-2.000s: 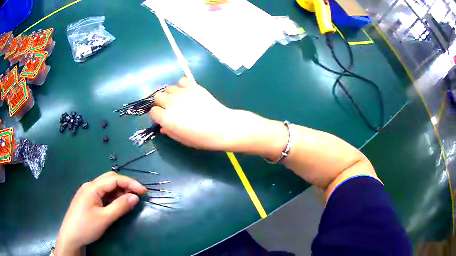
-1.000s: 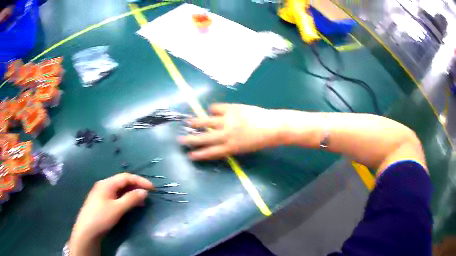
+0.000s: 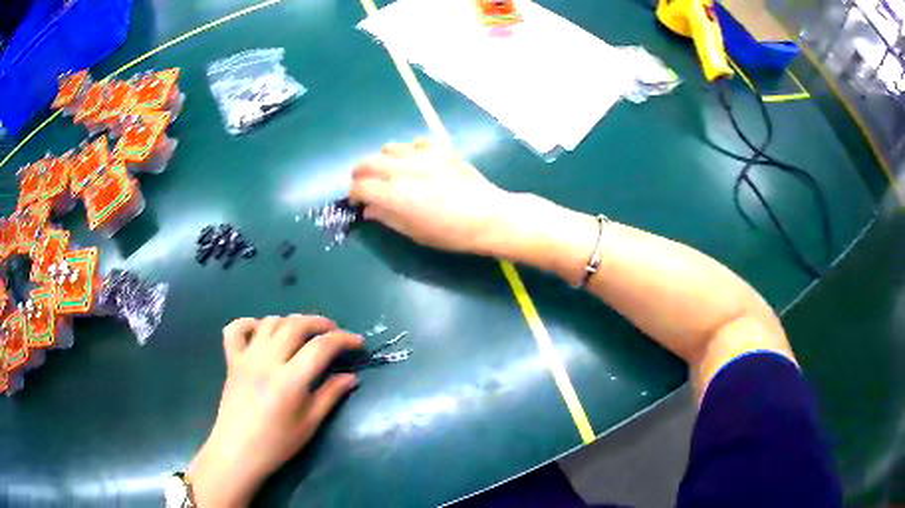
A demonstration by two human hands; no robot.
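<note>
My left hand (image 3: 283,382) rests low on the green table, fingers curled over the black wire leads (image 3: 389,353), whose silvery ends stick out to the right of the fingertips. My right hand (image 3: 422,193) is shut on a pile of loose wire leads (image 3: 335,216); their silvery tips show left of the fingers and the rest is hidden under the hand. A small cluster of black connector pieces (image 3: 224,244) lies left of that pile, with a few loose black pieces (image 3: 288,250) between.
Orange circuit boards (image 3: 111,196) stand grouped at the left, beside a bag of black parts (image 3: 134,303). A bag of white parts (image 3: 253,91), white sheets (image 3: 516,74), a yellow tool (image 3: 707,40) with black cord and blue bins (image 3: 62,55) lie farther back.
My right hand has moved up and left, back onto the loose wires, its fingers closing. My left hand has closed over the nearer leads, covering more of them. The camera view has shifted.
</note>
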